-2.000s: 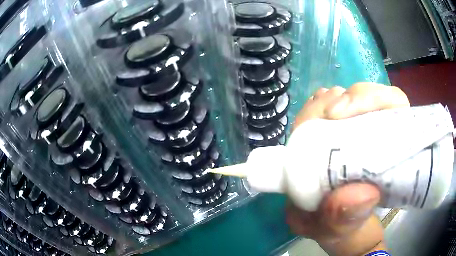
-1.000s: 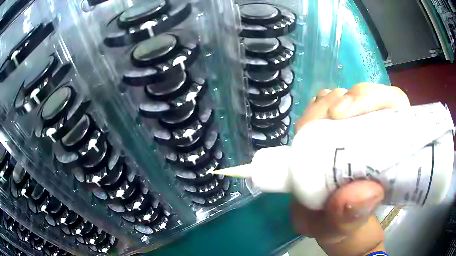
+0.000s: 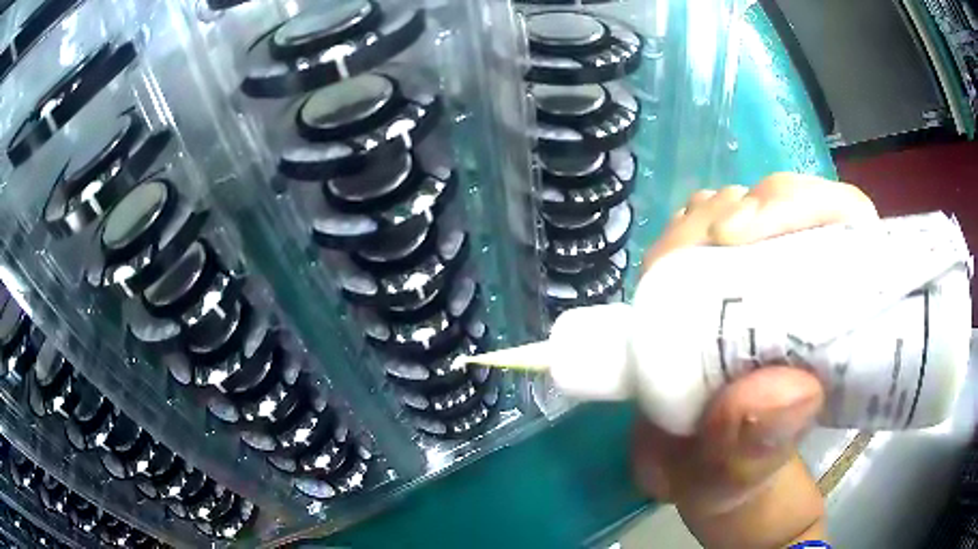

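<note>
My right hand (image 3: 756,429) is closed around a white glue bottle (image 3: 847,322) with a printed label, at the right. The thumb is on the near side and fingers show over the top. The pale-yellow nozzle (image 3: 509,357) points left, its tip at a round black part (image 3: 434,370) near the lower end of a middle row; I cannot tell if it touches. Rows of round black parts with grey discs (image 3: 345,104) sit in a clear plastic tray (image 3: 495,193). A drop of glue cannot be made out. My left hand is not in view.
A green-teal mat (image 3: 493,483) lies under the tray. A grey panel or bin (image 3: 874,64) is at the upper right, with a dark red area (image 3: 912,177) below it. A pale surface (image 3: 874,493) is at the lower right.
The tray and parts have shifted slightly right in the picture. The bottle and nozzle have also shifted slightly right, with the tip still over the same area of the row.
</note>
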